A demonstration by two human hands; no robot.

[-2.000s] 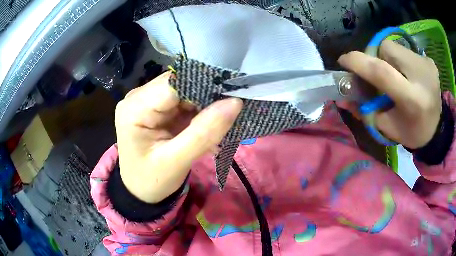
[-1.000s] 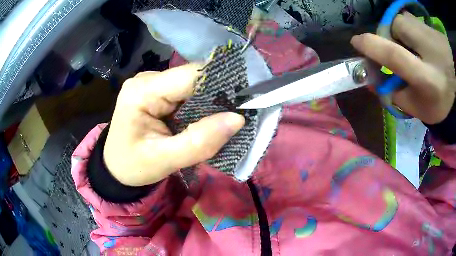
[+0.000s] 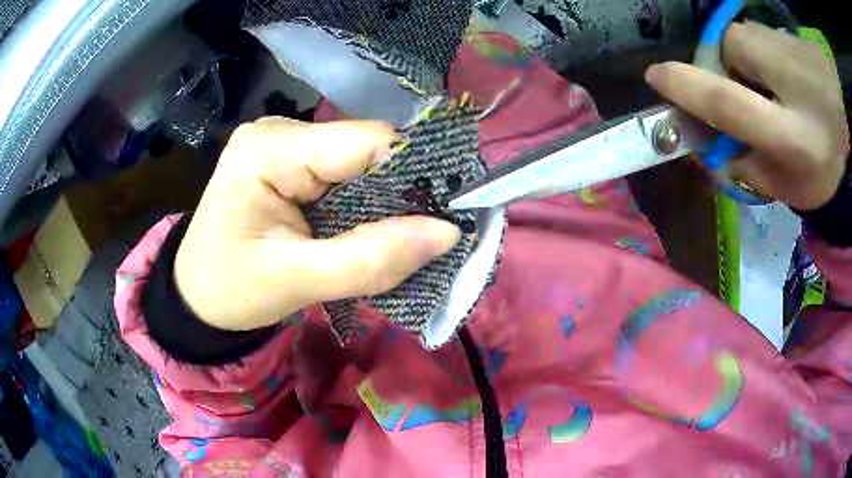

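Note:
My left hand (image 3: 299, 219) pinches a grey-black tweed fabric piece (image 3: 411, 271) between thumb and fingers. The piece has a frayed edge with yellowish fibres and a pale backing (image 3: 467, 285) showing at its right side. A black motif (image 3: 430, 194) lies just above my thumb. My right hand (image 3: 761, 112) holds scissors (image 3: 579, 161) by the blue handle loops. The blades are nearly closed, and their tips are at the motif. Whether a thread is between the tips cannot be seen. More dark fabric with pale backing (image 3: 327, 70) extends above the piece.
A curved pale table edge with a ruler scale (image 3: 70, 103) is at upper left. A cardboard box (image 3: 61, 261), patterned grey fabric (image 3: 126, 401) and crinkled clear plastic (image 3: 196, 107) are at the left. A green basket (image 3: 729, 247) is at the right. The pink jacket (image 3: 589, 345) lies below the work.
The fabric has been turned and folded, so less pale backing shows. The scissors have moved up and right at the handle, and the blades have closed further. My left hand has moved slightly left.

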